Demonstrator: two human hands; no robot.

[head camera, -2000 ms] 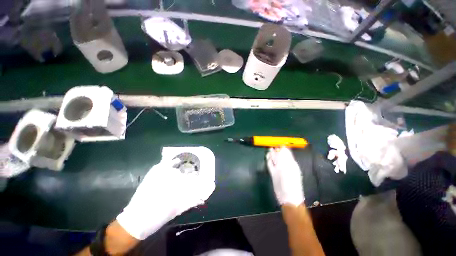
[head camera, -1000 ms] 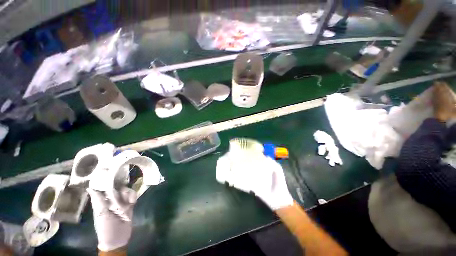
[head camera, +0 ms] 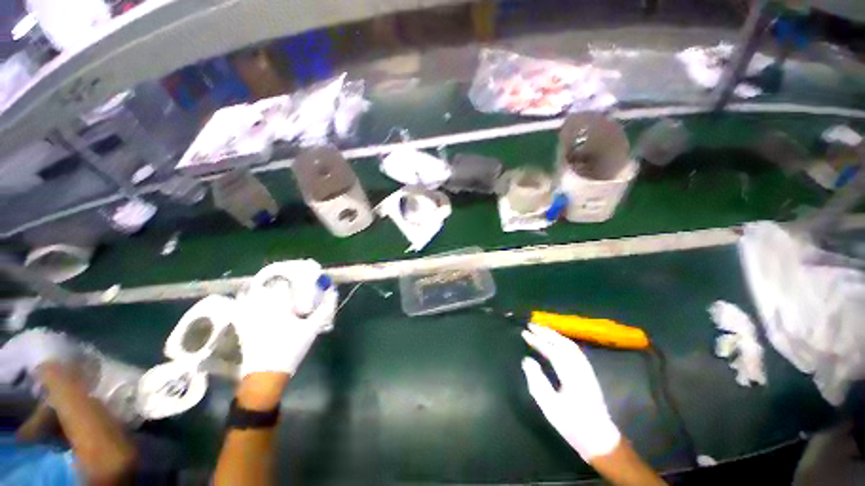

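Observation:
My left hand [head camera: 270, 337], in a white glove, grips a white inner fan housing [head camera: 285, 282] with a round opening and a blue piece, at the left of the bench. The fingers partly cover it. My right hand [head camera: 569, 389], gloved, is open with thumb and fingers apart. Its fingertips are at the near side of the yellow electric screwdriver [head camera: 593, 330], which lies on the bench with its tip to the left; contact is unclear. A clear screw tray [head camera: 448, 296] lies between the hands, near the rail.
More housings [head camera: 196, 332] and a round grey-white part [head camera: 173, 389] are at left, beside a neighbour's arm [head camera: 85, 418]. On the belt are outer shells [head camera: 596, 190], a housing with blue piece [head camera: 526, 204] and a white part [head camera: 414, 214]. Spare gloves [head camera: 737, 342] and a white heap [head camera: 797, 294] are right.
The view has shifted. My right hand, earlier around an off-white slotted part, is now empty; a housing with a blue piece now sits on the belt. My left hand no longer holds the ring-shaped part.

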